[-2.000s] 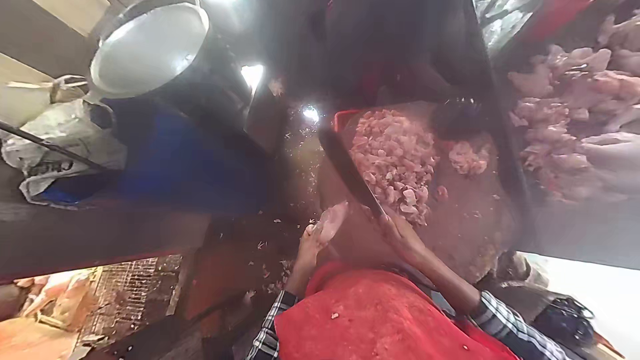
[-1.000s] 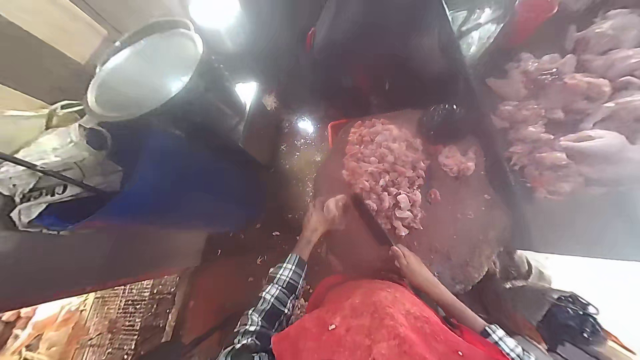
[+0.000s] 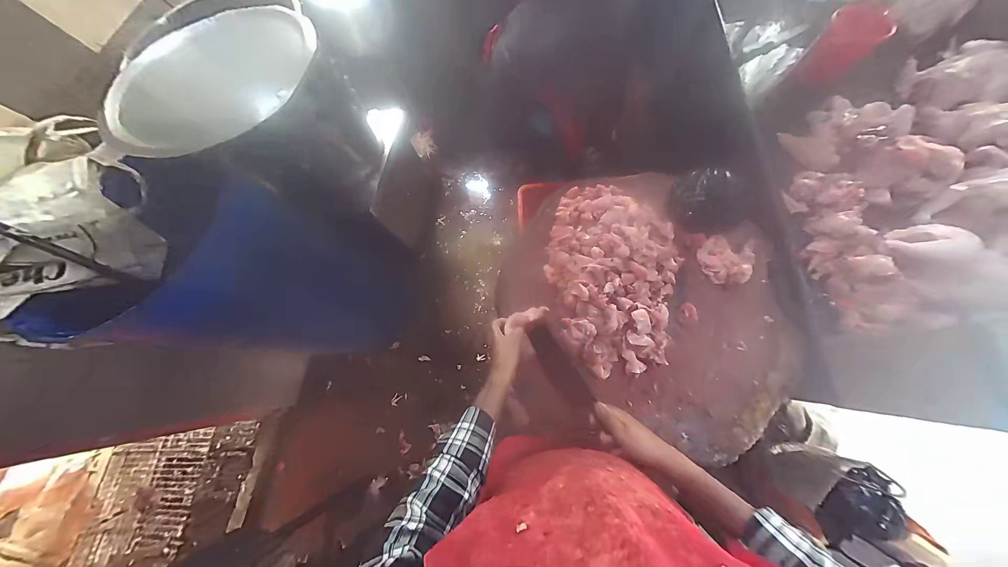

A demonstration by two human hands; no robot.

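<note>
My right hand (image 3: 618, 425) is closed around the handle of a broad dark knife (image 3: 561, 366), whose blade lies low over the round chopping block (image 3: 709, 378), pointing up and left. At the blade's far end is my left hand (image 3: 516, 323), its fingers bent by a small pale bit of meat; whether it grips the meat or the blade tip cannot be told. Just beyond the blade lies a large heap of cut raw meat pieces (image 3: 614, 268). A smaller pile of meat (image 3: 724, 258) sits to its right, near a black plastic bag or bundle (image 3: 705, 197).
Large pale pieces of raw poultry (image 3: 929, 189) lie on the counter at right. A blue barrel or drum (image 3: 260, 268) stands at left, with a round metal pan (image 3: 209, 79) above it and a printed plastic bag (image 3: 71, 213) beside it. Scraps litter the floor.
Two seconds ago my left hand held a pale piece of meat away from the raised knife. The knife has come down to the block, and my left hand is now at its tip.
</note>
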